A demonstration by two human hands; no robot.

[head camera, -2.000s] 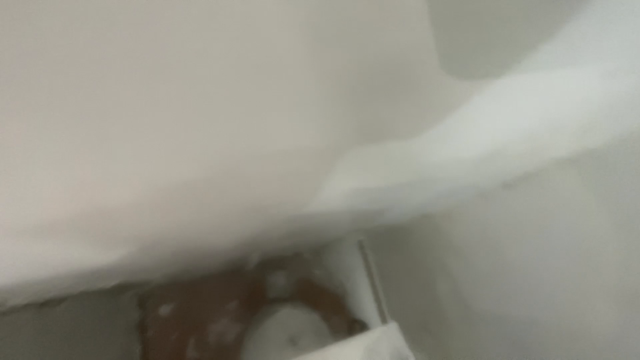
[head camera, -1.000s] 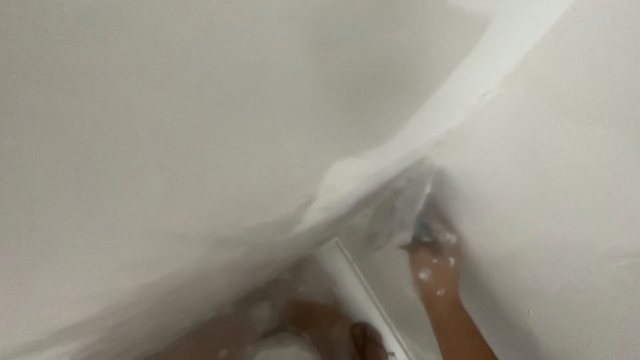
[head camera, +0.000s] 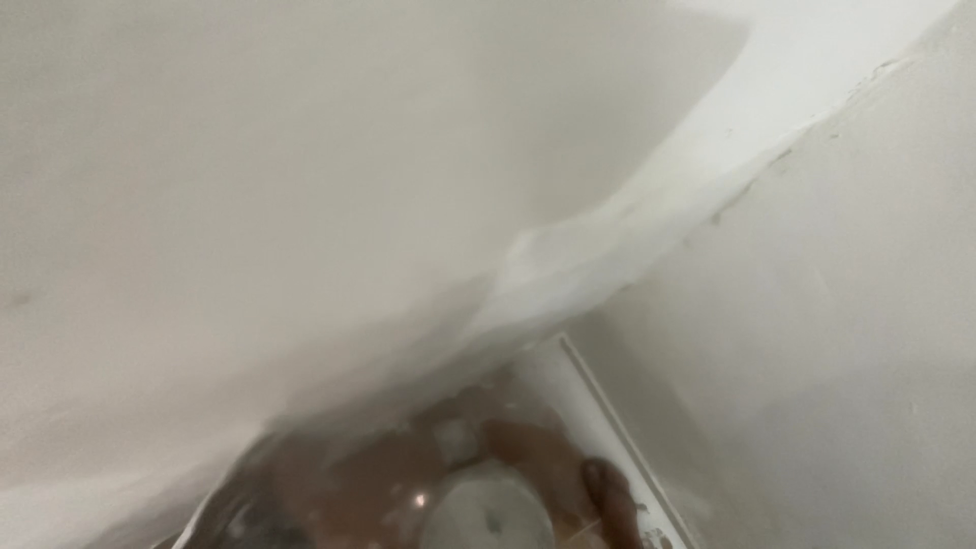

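Neither my left hand nor my right hand is in view. Smooth pale grey plaster covers the large wall surface point(head camera: 305, 175) on the left. A brighter white band of plaster or filler point(head camera: 679, 168) runs beside the corner where it meets the right-hand wall point(head camera: 862, 282). Small rough bits of plaster line that corner. What tool, if any, is being held cannot be seen.
Below lies a reddish-brown floor point(head camera: 366, 480) with white spots. A round whitish object point(head camera: 488, 511), a bare foot point(head camera: 610, 496) and a white ledge or skirting point(head camera: 602, 427) are near the bottom. A blurred dark thing point(head camera: 252, 496) shows at lower left.
A hand with white spots, holding a broad blade against the right-hand wall near the corner one second ago, has gone out of view.
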